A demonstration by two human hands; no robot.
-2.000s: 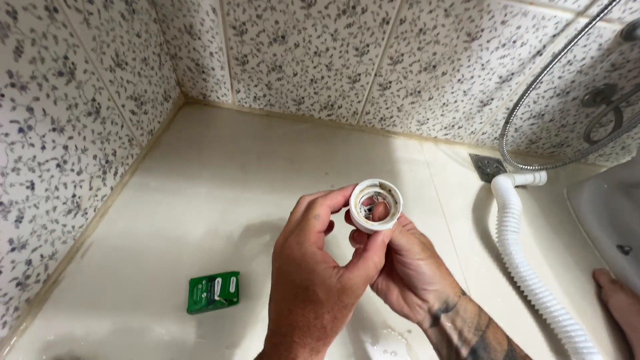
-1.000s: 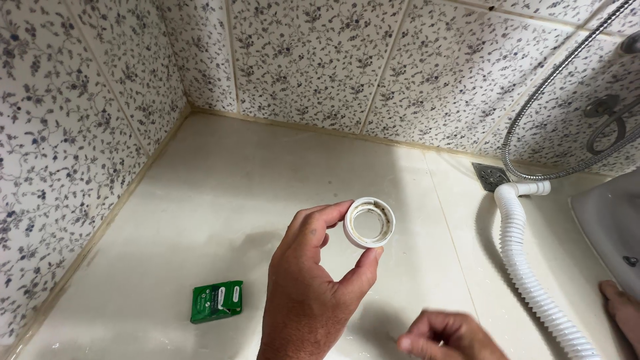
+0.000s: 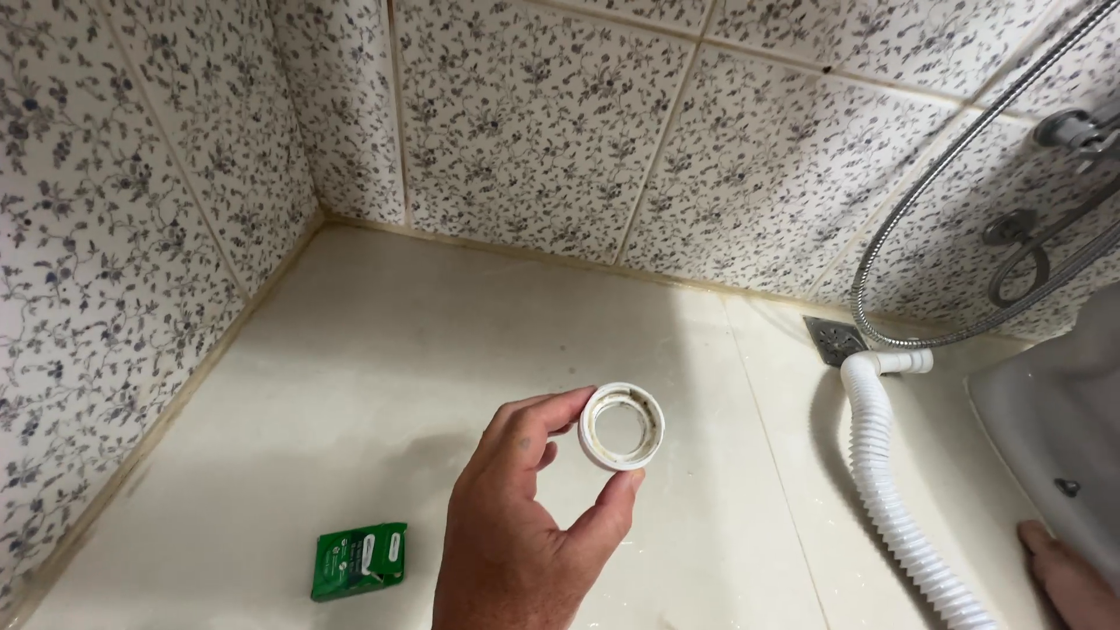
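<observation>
My left hand point(image 3: 542, 516) holds a white plastic ring-shaped nut point(image 3: 621, 426) between its thumb and fingertips, above the pale floor. The ring's opening faces the camera, and brownish grime marks its inner rim. Through the hole the floor shows. My right hand is out of the frame. A small green cardboard box point(image 3: 359, 562) with writing on it lies on the floor to the left of my left hand.
At the right, a white corrugated drain hose point(image 3: 884, 472) lies with its elbow end beside a square metal floor drain point(image 3: 834, 339). A metal shower hose point(image 3: 884, 236) loops above it. A grey-white basin point(image 3: 1050, 411) and a bare foot point(image 3: 1067, 569) are farther right. Floral tiled walls stand behind.
My right hand was at the ring two seconds ago, then apart from it at the lower right, and is now out of view. My left hand keeps hold of the ring.
</observation>
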